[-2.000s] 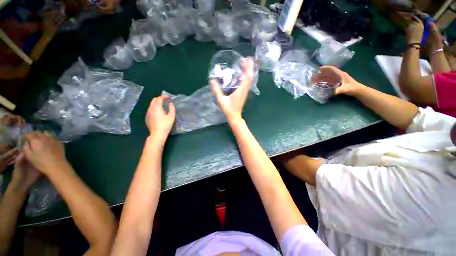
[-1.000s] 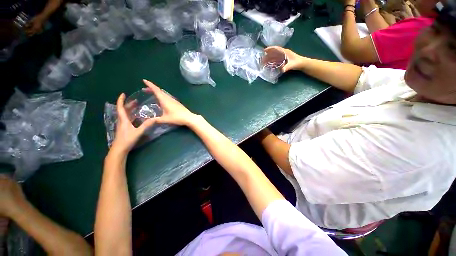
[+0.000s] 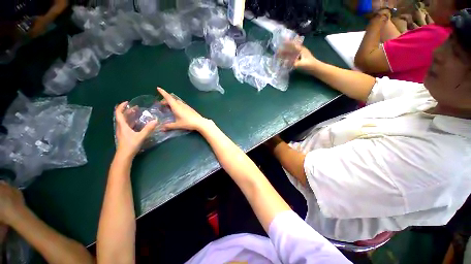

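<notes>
A clear plastic cup [image 3: 146, 114] with a bright spot in its middle stands on or in a flat clear poly bag [image 3: 173, 133] near the bench's front edge. My left hand [image 3: 131, 129] is curved round the cup's left side. My right hand [image 3: 178, 112] is curved round its right side, thumb and fingers on it. Whether the cup lies inside the bag or on top of it cannot be told. The cup's lower part is hidden by my hands.
Bagged cups [image 3: 118, 38] run along the bench's back. A pile of bags [image 3: 46, 136] lies at left. A bagged cup [image 3: 203, 75] stands beyond my right hand. At right a neighbour's hand [image 3: 304, 55] is at clear plastic. A white sheet [image 3: 345, 46] lies farther right. Another person's arm is at lower left.
The cup was in my raised right hand over the bench two seconds ago; it is now lowered at the bag between both hands. The view has turned right. The neighbour's hand has lifted slightly.
</notes>
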